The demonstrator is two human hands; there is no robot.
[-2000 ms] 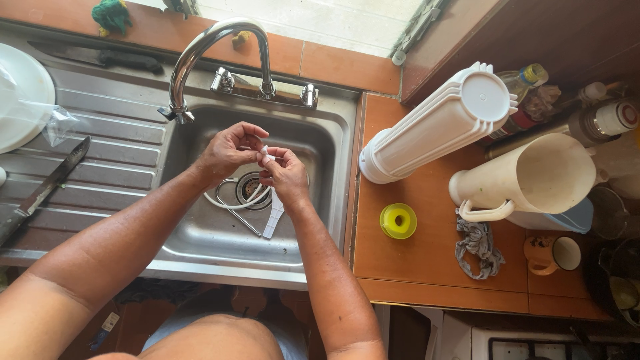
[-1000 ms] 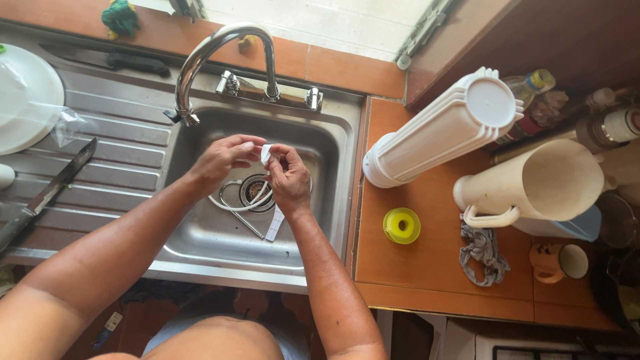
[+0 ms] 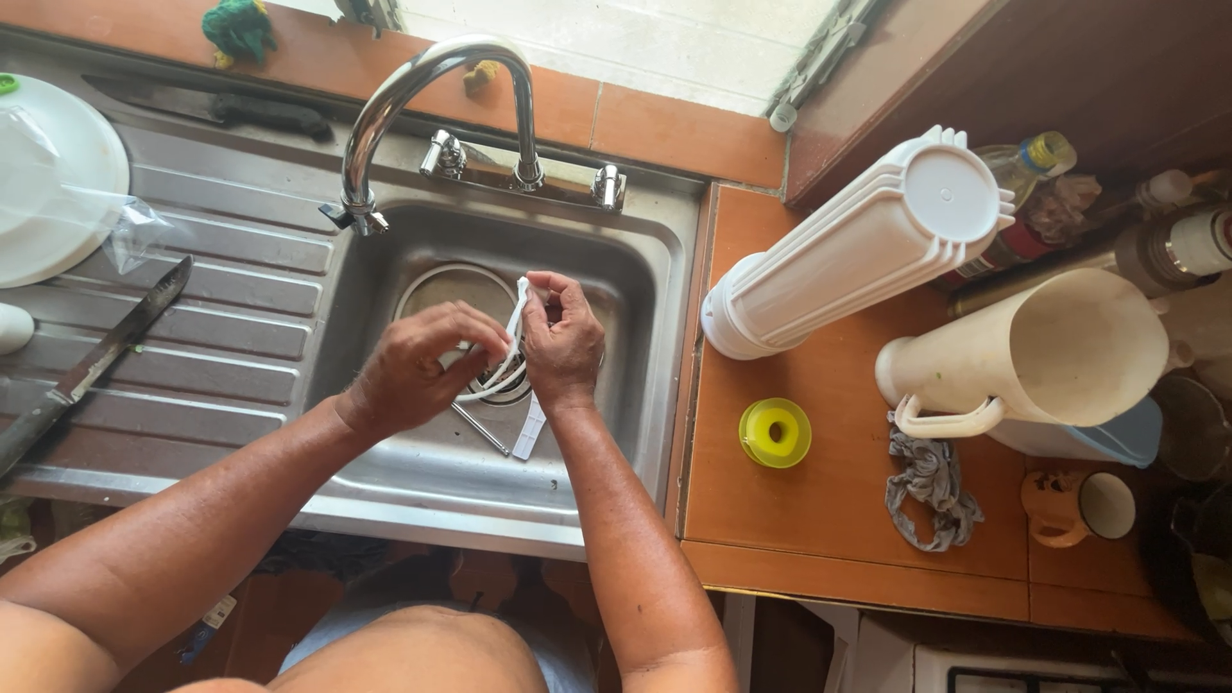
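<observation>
Above the stainless steel sink basin (image 3: 635, 318), my right hand (image 3: 563, 337) pinches a small white fitting (image 3: 523, 289) between thumb and fingers. White flexible tubing (image 3: 508, 368) loops down from there. My left hand (image 3: 423, 361) is beside it with bent fingertips against the tubing; whether they grip it is hard to tell. Under the hands, a white flat plastic piece (image 3: 529, 430) and a thin metal rod (image 3: 480, 429) lie in the basin near the drain, which the hands and tubing partly cover.
A chrome faucet (image 3: 433, 58) arches over the basin. Knives (image 3: 101, 361) and a white plate (image 3: 87, 183) lie on the left drainboard. On the right counter are a white filter housing (image 3: 857, 250), yellow tape roll (image 3: 775, 433), grey cloth (image 3: 934, 491), beige pitcher (image 3: 972, 356) and mug (image 3: 1054, 505).
My hands have moved apart; the left is now lower and left of the small white fitting, beside the tubing. A ring shape shows in the basin behind them.
</observation>
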